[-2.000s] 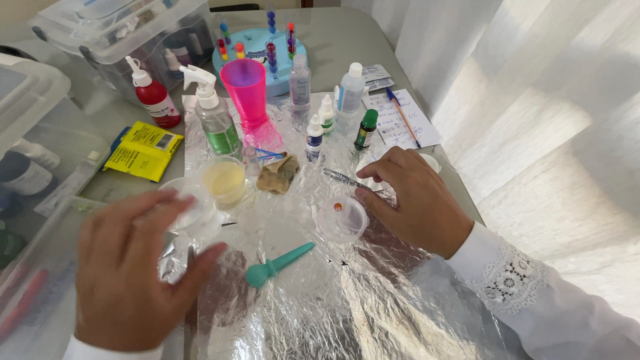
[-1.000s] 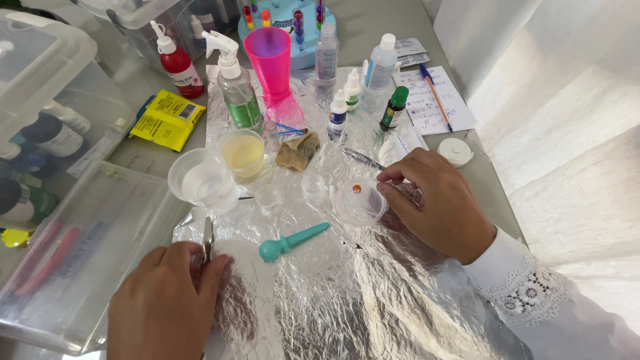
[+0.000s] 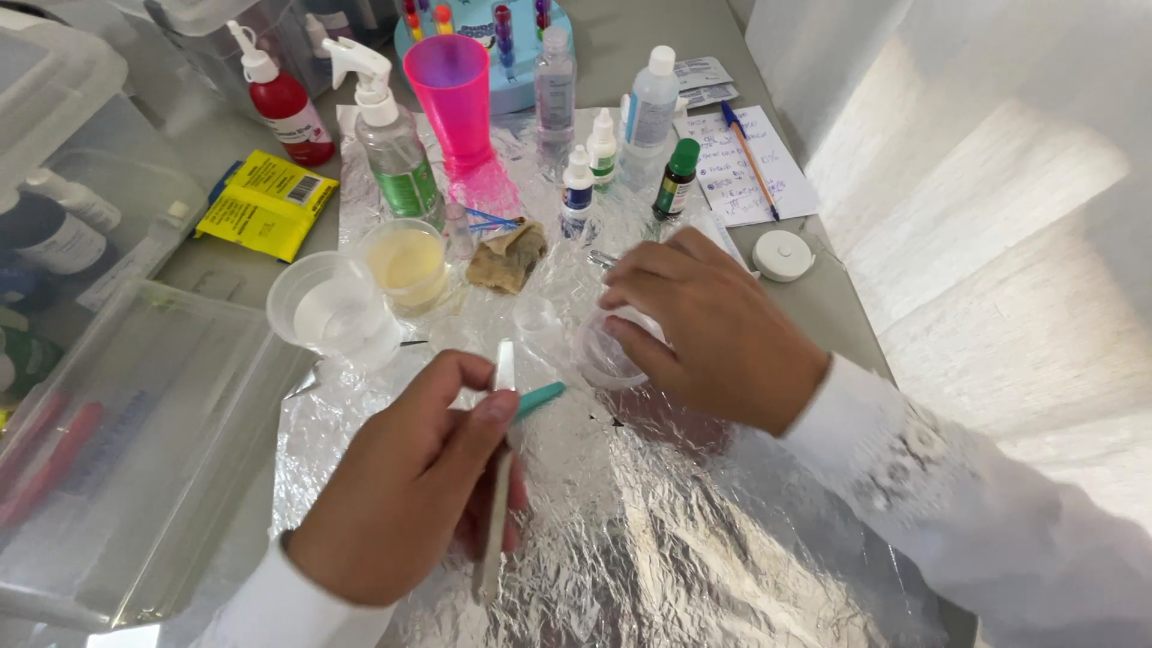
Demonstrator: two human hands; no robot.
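My left hand (image 3: 414, 477) grips a slim metal tool, probably tweezers (image 3: 497, 504), between thumb and fingers, above the aluminium foil (image 3: 558, 558). Beyond its fingertips, the tip of a teal plastic tool (image 3: 540, 399) shows; the rest is hidden. Over the small clear plastic cup (image 3: 621, 346), my right hand (image 3: 693, 324) is blurred, with bent fingers; whether it holds anything is unclear. A metal tool's end (image 3: 601, 259) shows just behind its fingers. Left of the cup are a tiny clear cup (image 3: 537, 321), a brown crumpled piece (image 3: 507, 258) and a cup of yellowish liquid (image 3: 407, 261).
A clear cup (image 3: 328, 306), spray bottle (image 3: 396, 153), pink cup (image 3: 450, 99) and several small bottles, one a green-capped bottle (image 3: 675, 180), stand behind. A clear plastic box (image 3: 180, 450) borders the left. On the right lie a pen (image 3: 751, 162), paper (image 3: 792, 180) and white round container (image 3: 783, 255).
My left hand has moved right and up with the metal tool, from beside the teal tool to over it. My right hand now covers more of the small clear cup.
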